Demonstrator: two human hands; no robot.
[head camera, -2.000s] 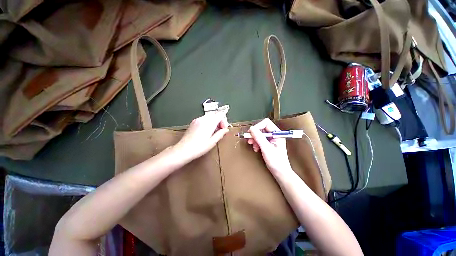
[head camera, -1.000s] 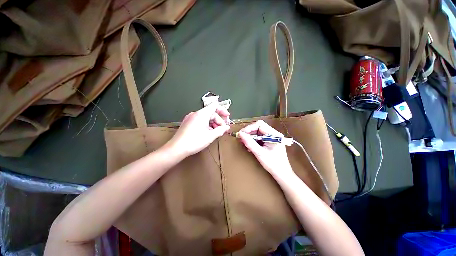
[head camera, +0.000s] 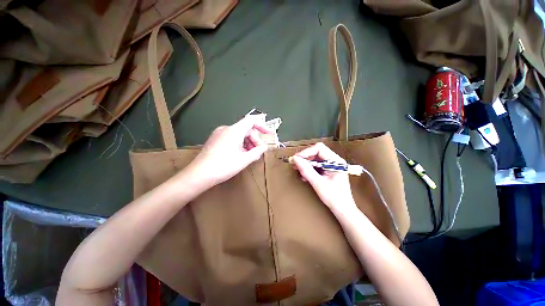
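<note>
A brown tote bag [head camera: 227, 221] lies flat in front of me, with two upright handle loops and a reddish-brown leather patch [head camera: 276, 289] at the bottom centre. My left hand [head camera: 234, 146] pinches at the bag's top edge beside the centre seam, by the cream closure tabs [head camera: 272, 124], which it partly covers. My right hand [head camera: 322, 173] holds a white pen tool [head camera: 331, 167] with a pale cord. The tool's tip points left, just below the top edge, near the left fingertips. A thin dark thread runs down beside the centre seam [head camera: 272, 227].
Brown bags [head camera: 66, 66] are heaped at the left, another bag [head camera: 436, 36] at the upper right. A red can [head camera: 444, 100], plugs and cords stand right. A yellow-and-white pen tool [head camera: 423, 175] lies beside the bag. A plastic-lined bin [head camera: 36, 251] is lower left.
Over the two seconds, the pen's tip stays near the seam top and its handle tilts slightly. The left hand shifts a little at the tabs. The whole view has shifted slightly.
</note>
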